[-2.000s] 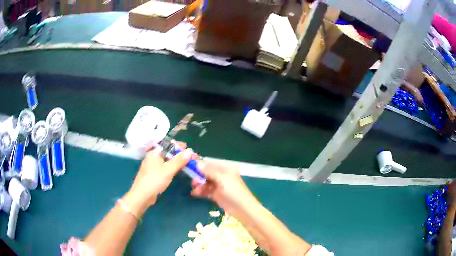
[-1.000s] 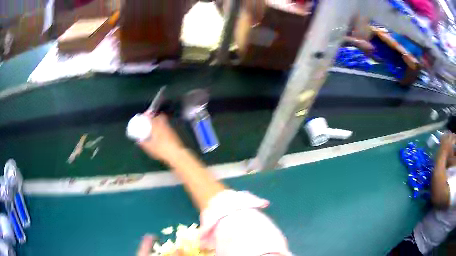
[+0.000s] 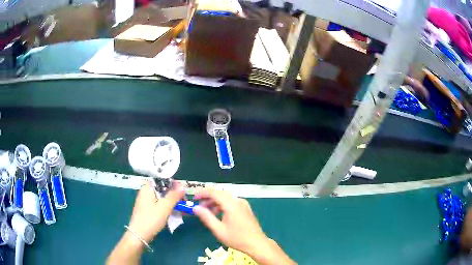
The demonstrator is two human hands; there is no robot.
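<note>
My left hand (image 3: 155, 207) grips a white fan unit (image 3: 147, 155) by the top of its handle, just below the round head, over the bench's near side of the metal edge. My right hand (image 3: 230, 215) pinches the blue battery (image 3: 186, 206), which sticks out sideways at the handle. A white flap (image 3: 175, 222) shows below the battery; whether it is the handle shell is unclear. A pile of pale yellow pads (image 3: 227, 257) lies below my right hand, cut by the lower edge.
Fan units with blue batteries (image 3: 45, 196) crowd the bench at left. Another fan (image 3: 222, 140) lies on the dark green belt; a white one (image 3: 362, 172) is partly behind the slanting post (image 3: 370, 114). A blue battery pile (image 3: 451, 215) is far right. Cardboard boxes (image 3: 222, 46) stand across the belt.
My right hand has come back from the white fan on the belt to the bench. Both hands now hold a fan unit. The fan with the blue battery remains on the belt.
</note>
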